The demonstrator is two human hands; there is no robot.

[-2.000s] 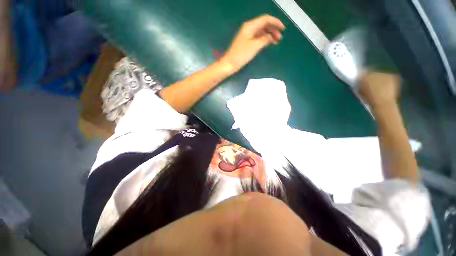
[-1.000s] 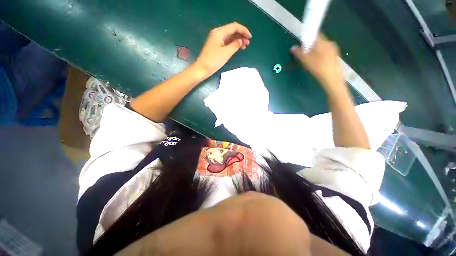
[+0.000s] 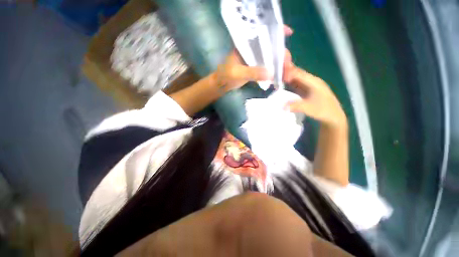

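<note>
A white housing shell with a ring of dark holes at its wide far end is held up over the table's near edge, its narrow part towards me. My left hand grips it from the left side near the narrow part. My right hand is at its right side, fingers on the narrow end. The fingertips are blurred and partly hidden by the shell. A crumpled white cloth lies just below the hands, close to my body, and touches or overlaps the right fingers.
A brown carton heaped with white pieces stands on the left. A pale strip runs along the dark-green table right of my hands. Blue material shows at the top left.
My right hand has come back from the pale strip to the near edge. My empty left hand has closed on the shell. The view has turned, showing more of the carton.
</note>
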